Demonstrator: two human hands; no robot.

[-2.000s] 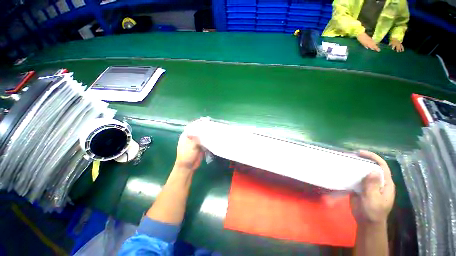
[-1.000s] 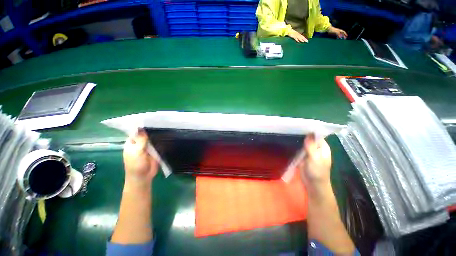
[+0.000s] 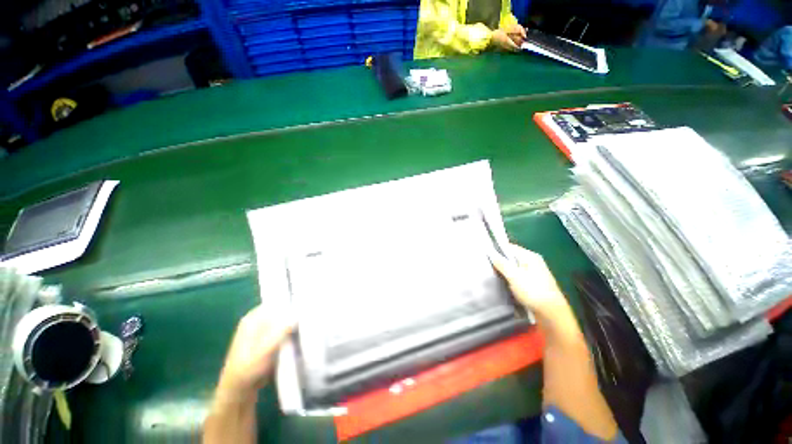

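Note:
A laptop unit lies closed on a white foam sheet, its vented bottom side up and shining with glare. My left hand holds its left edge together with the sheet. My right hand holds the right edge, fingers along the side. The unit and sheet are over a red-orange foam pad, which shows along the near edge. Whether the unit touches the pad cannot be told.
A slanting stack of bagged covers stands at right, an open laptop base behind it. At left are another unit on foam, a white ring and bags. A person in yellow is across the bench.
The unit, earlier lifted with its glossy black side showing, now shows its vented bottom, lower over the pad. The view has shifted. The person in yellow now touches a dark panel on white foam.

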